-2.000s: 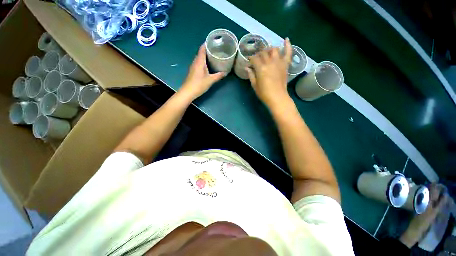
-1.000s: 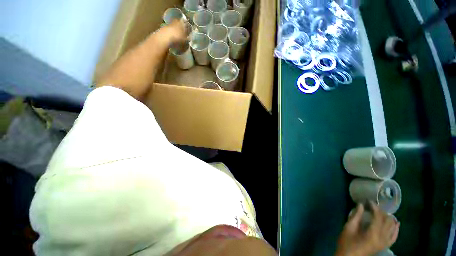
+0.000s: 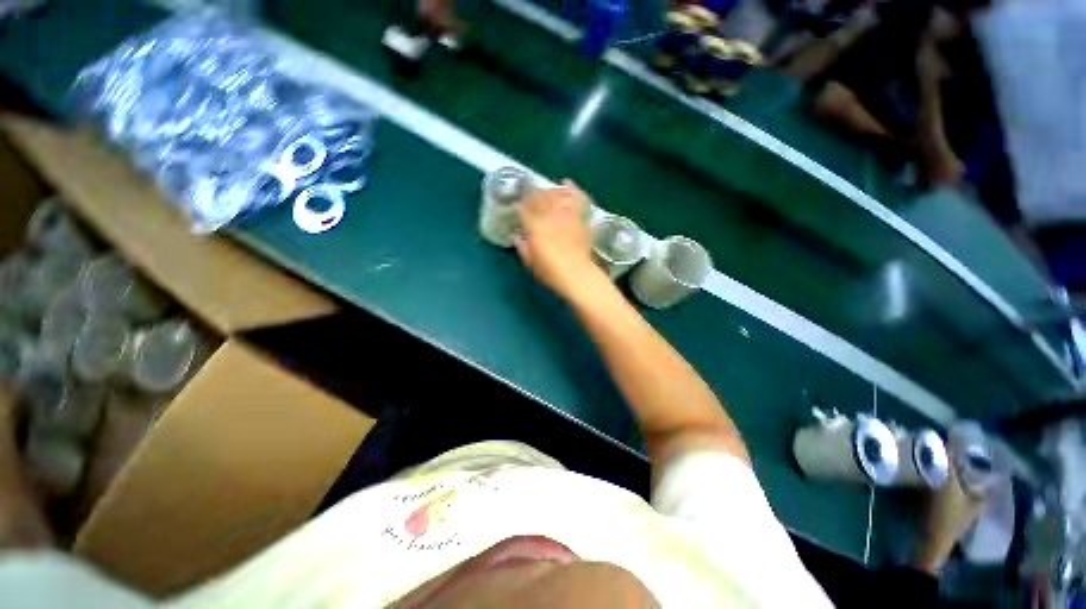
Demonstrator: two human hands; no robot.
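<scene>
In the head view, my right hand [image 3: 555, 228] lies over a short row of cream cylindrical housings on the green bench. It touches or nearly touches the upper left housing [image 3: 503, 212] and hides what is under its palm and fingers; its grip is unclear. Two more open housings stand to its right, one half covered [image 3: 617, 246] and one at the row's end [image 3: 667, 274]. My left forearm shows blurred at the far left edge by the carton; its hand is cut off by the picture's edge.
The brown carton [image 3: 226, 458] at left holds blurred housings [image 3: 163, 353]. A bag of rings [image 3: 203, 107] lies on the bench [image 3: 429, 286], with a loose ring [image 3: 318, 209] beside it. Units with white face rings [image 3: 830, 450] lie at right, by another person's hand [image 3: 950, 514]. Other workers are across the line.
The view has swung back from the carton to the bench. My left hand, over the carton's housings a second ago, has left the picture. My right hand is still at the row of housings.
</scene>
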